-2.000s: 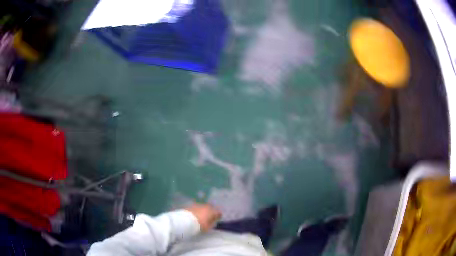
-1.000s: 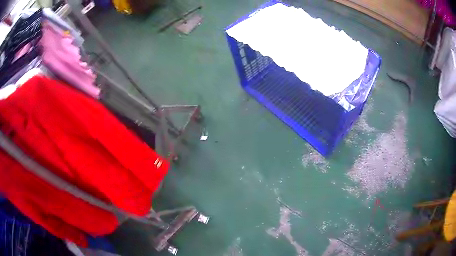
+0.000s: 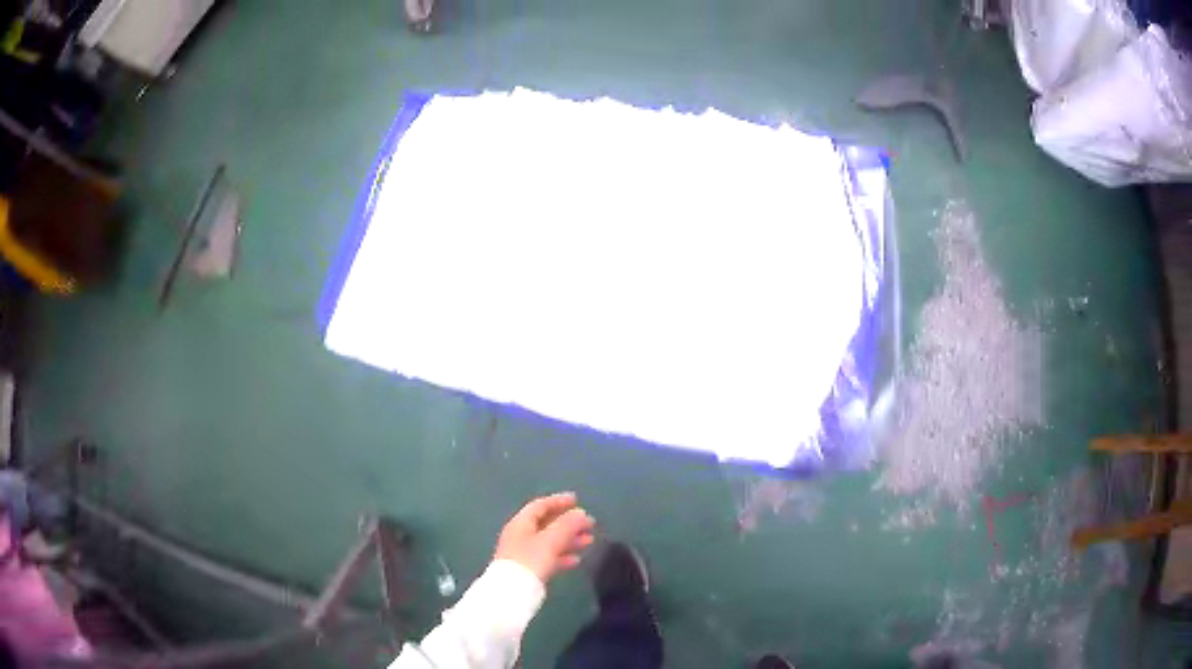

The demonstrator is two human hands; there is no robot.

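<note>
The blue crate (image 3: 343,268) stands on the green floor in front of me, seen from above. An overexposed white cover sheet (image 3: 601,275) lies over its top, with a shiny clear plastic part at its right end. My left hand (image 3: 546,537) is below the crate's near edge, apart from it, with fingers slightly bent and nothing in it. My right hand is not in view.
A metal rack's legs (image 3: 353,575) stand at the lower left, with pink cloth (image 3: 37,608) beside them. White bags (image 3: 1111,105) are at the upper right. Wooden stool legs (image 3: 1135,529) are at the right edge. My dark shoe (image 3: 621,575) is at the bottom.
The crate now fills the middle of the view, nearer and seen from above. The red garments have left the view. My left hand, out of view one second ago, shows again.
</note>
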